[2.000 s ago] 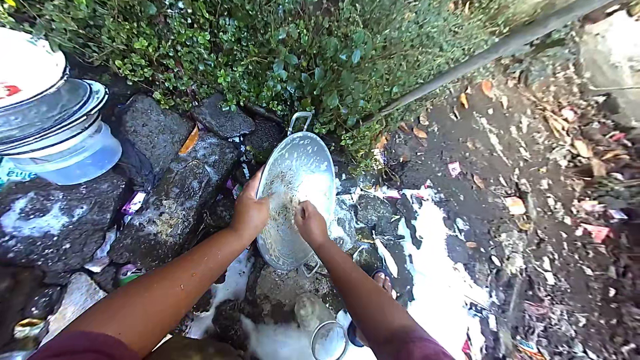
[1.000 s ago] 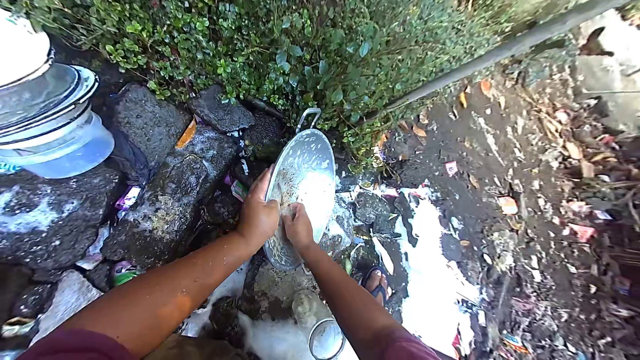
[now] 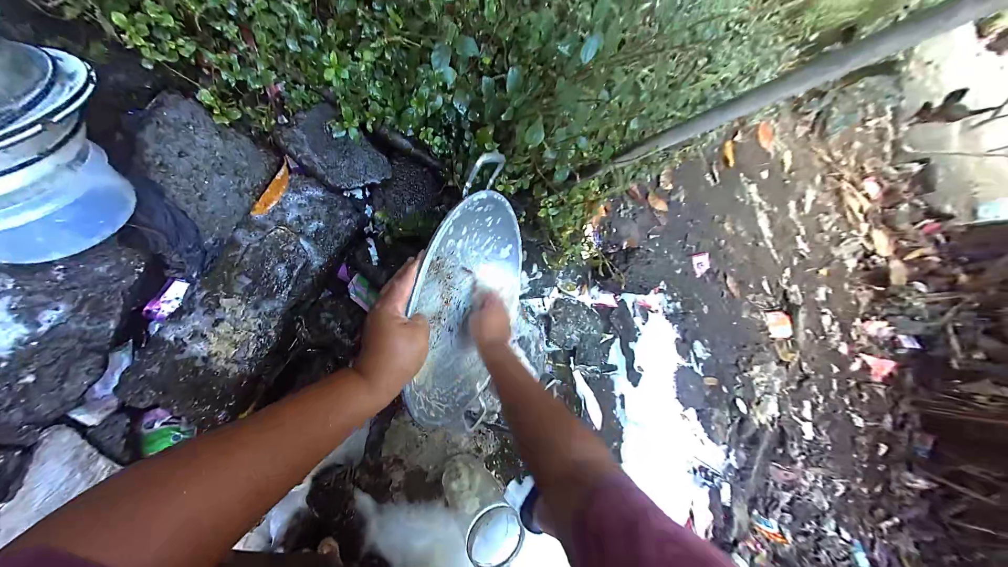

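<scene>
A soapy metal wok with two loop handles (image 3: pixel 449 370) is tilted in front of me, its inside facing me and to the right. My left hand (image 3: pixel 396 335) grips its left rim, thumb over the edge and fingers behind. Against the inner surface, right of the middle, lies my right hand (image 3: pixel 490 316), blurred and with its fingers curled; whether it holds a scrubber I cannot tell. White suds and brownish specks cover the wok's inside. Below the wok stands a clear cylindrical container (image 3: pixel 494 535) with a round rim.
Stacked basins and pans (image 3: pixel 63 197) stand on the rocks at the left. Dark wet stones (image 3: pixel 236 307) lie between them and the wok. Leafy plants (image 3: pixel 504 87) grow at the top, beside a slanting grey pole (image 3: pixel 756 98). White foam (image 3: pixel 661 394) and littered soil lie to the right.
My right hand has moved over the inside of the wok, from low near its middle to higher on the right side. My left hand keeps its hold on the rim.
</scene>
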